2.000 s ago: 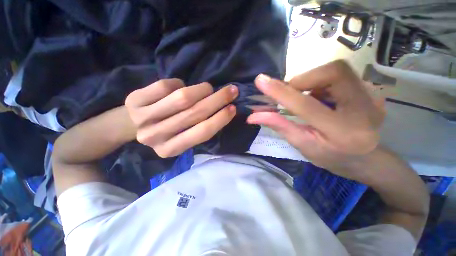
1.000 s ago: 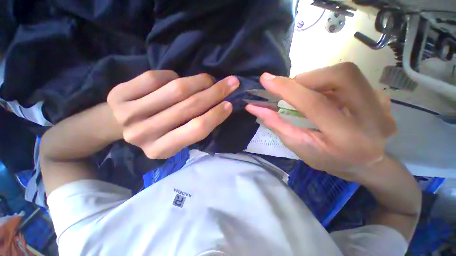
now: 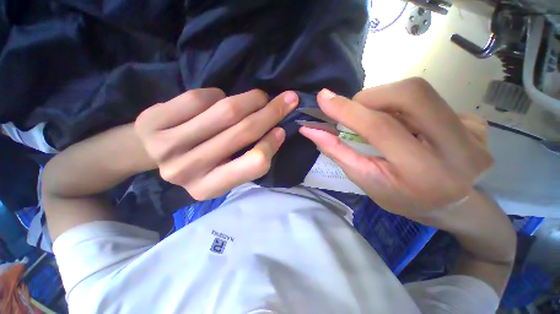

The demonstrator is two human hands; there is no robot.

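Note:
A large dark navy garment (image 3: 264, 46) fills the upper left and middle. My left hand (image 3: 212, 141) pinches a narrow dark fold of it at the fingertips, near the centre. My right hand (image 3: 411, 147) holds small thread snips (image 3: 319, 121) between thumb and fingers. Their two metal blades point left at the fold, slightly apart, and a pale green part shows inside the palm. Whether the blades touch the cloth is hard to tell. A dark corner of the garment hangs below the fold.
The cream machine bed (image 3: 399, 58) lies at the upper right, with a black coil spring and ribbed pale knob (image 3: 508, 96) above it. Its white front edge (image 3: 522, 196) runs below my right wrist. Blue plastic crates (image 3: 393, 236) are below. Orange cloth (image 3: 13, 288) lies bottom left.
The view has shifted, so the machine parts sit further right. The snips' blades and green part show more clearly than two seconds ago. Both hands stay at the fold; my left lower fingers are more curled.

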